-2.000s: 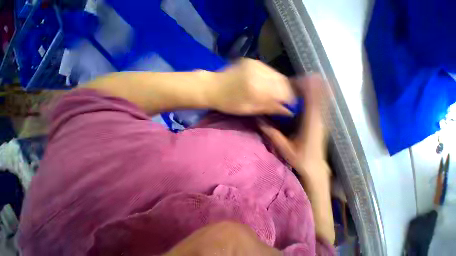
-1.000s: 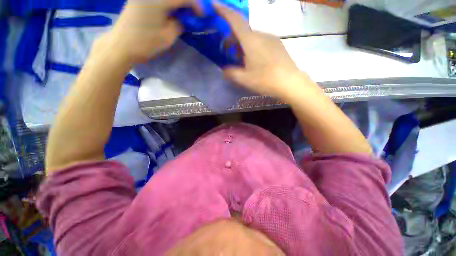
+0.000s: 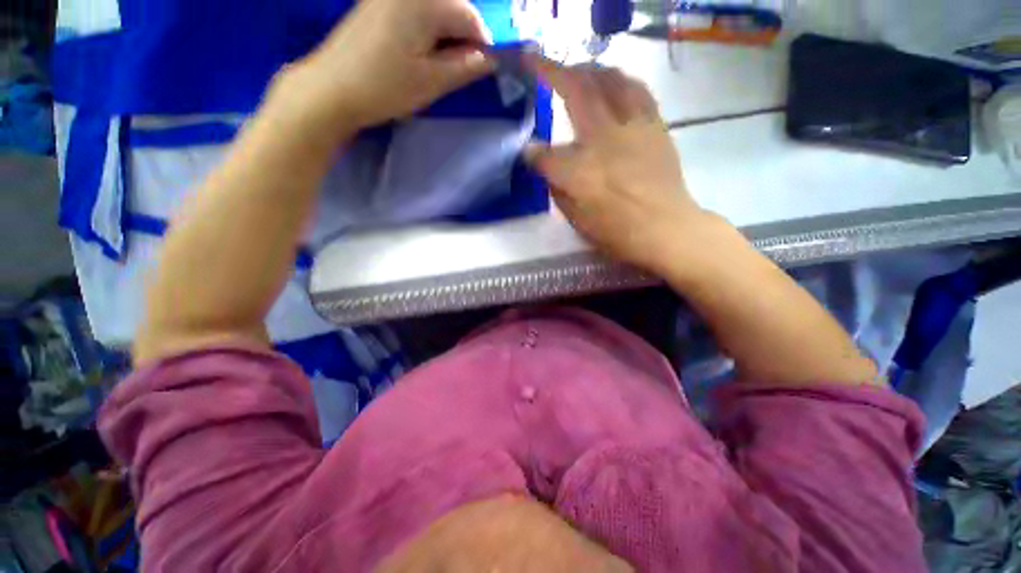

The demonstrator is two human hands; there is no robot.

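Note:
A blue fabric panel with a pale grey-blue piece lies at the machine table's left part, below the bright lamp glow. My left hand pinches the cloth's upper edge between thumb and fingers, close to the glow. My right hand is at the cloth's right edge, fingertips on that edge near the glow and thumb lower down by it. Whether the right fingers pinch the layers is hard to tell. A dark blue knob-like machine part hangs right of the glow. The needle is lost in the glare.
A black phone lies on the table at the right. An orange-handled tool lies behind, left of it. The measuring tape runs along the table's front edge. Pale and blue pieces hang below the table at right. Cloth piles are at lower left.
The hands were at my lap side, then raised with bunched blue cloth. Now the cloth lies flatter on the table, with both hands at its edges near the lamp glow.

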